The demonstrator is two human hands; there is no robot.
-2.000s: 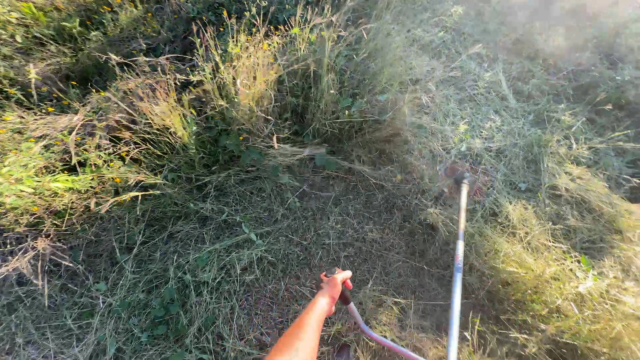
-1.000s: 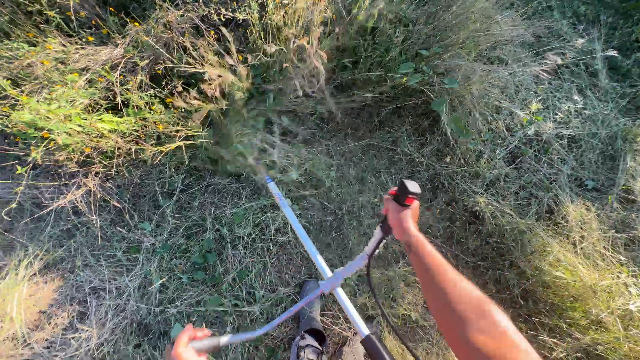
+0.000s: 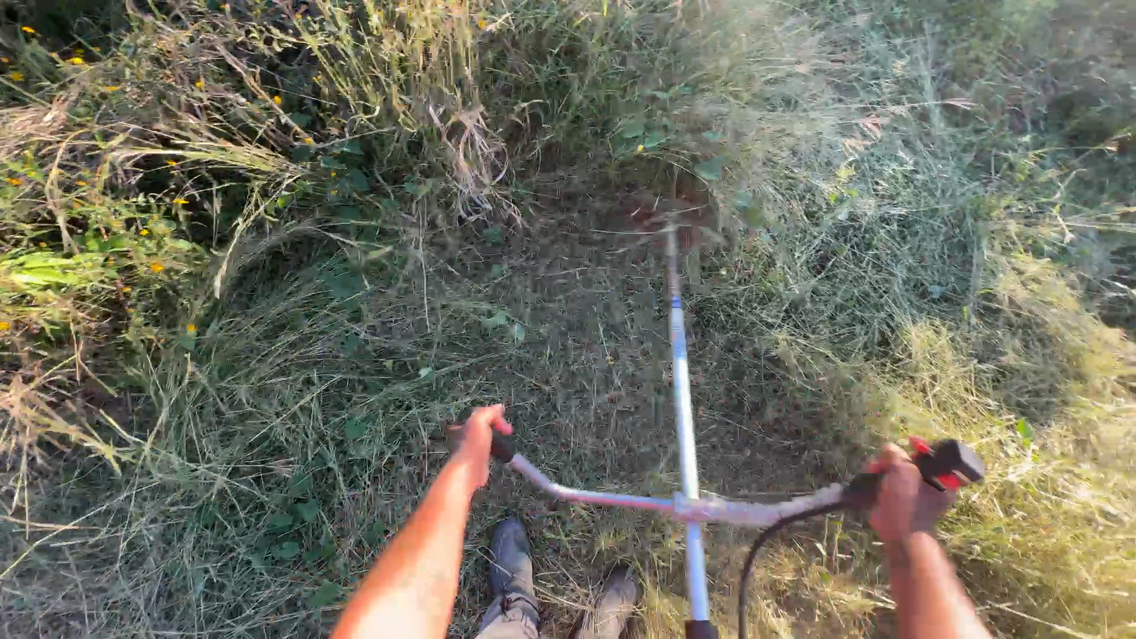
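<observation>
My left hand (image 3: 480,441) grips the black end grip of the brush cutter's handlebar (image 3: 612,499). On the other side, my right hand (image 3: 898,497) is closed around the black control grip (image 3: 954,466), which has red parts, and a black cable curves down from it. The long metal shaft (image 3: 684,399) runs forward from between my hands, clamped to the handlebar. At its far end the cutting head (image 3: 672,222) is a reddish blur low in the grass, so its shape cannot be made out.
Tall dry grass (image 3: 461,71) stands ahead, and weeds with yellow flowers (image 3: 133,240) grow at the left. Cut grass (image 3: 586,355) covers the ground before my boots (image 3: 512,559). Thick grass (image 3: 887,204) lies at the right.
The brush cutter's head has swung from the left to the right since one second ago, with both hands on the handlebar. Two seconds ago the head was farther right.
</observation>
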